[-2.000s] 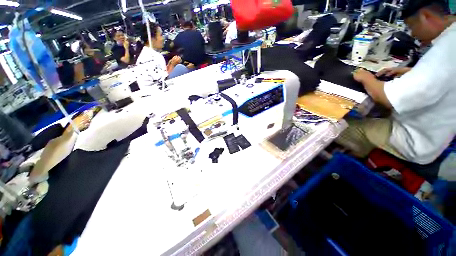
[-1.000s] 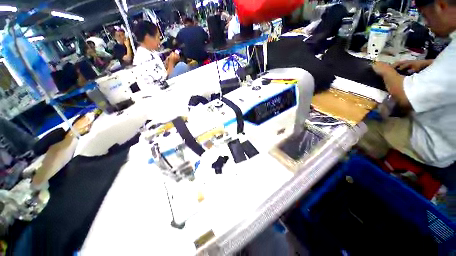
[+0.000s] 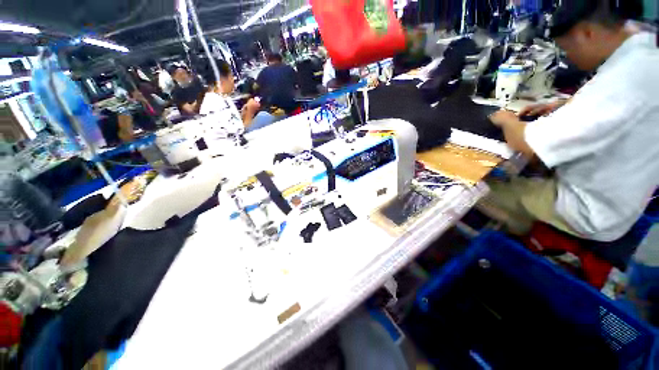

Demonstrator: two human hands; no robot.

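Observation:
No hand of mine shows in the head view. Nearest in front stands a white sewing machine (image 3: pixel 361 162) with a dark control panel and black strips (image 3: pixel 273 192) draped over its head. Its needle area (image 3: pixel 271 231) is blurred, with no cloth seen under it. Small black cut pieces (image 3: pixel 337 215) and a knotted black scrap (image 3: pixel 310 231) lie on the white table (image 3: pixel 217 289) beside the machine. A large black cloth (image 3: pixel 130 274) lies at the left and hangs over the table edge.
A blue crate (image 3: pixel 462 260) with black contents stands on the floor at the lower right. A person in a white shirt (image 3: pixel 592 137) sits at the right. A red bag (image 3: pixel 358 32) hangs above. A dark rectangle (image 3: pixel 407 206) and brown card (image 3: pixel 457 160) lie right of the machine.
The camera view has shifted, so the machine and table first sit further right, then back left. The red bag shows lower and larger. No item on the table has visibly moved.

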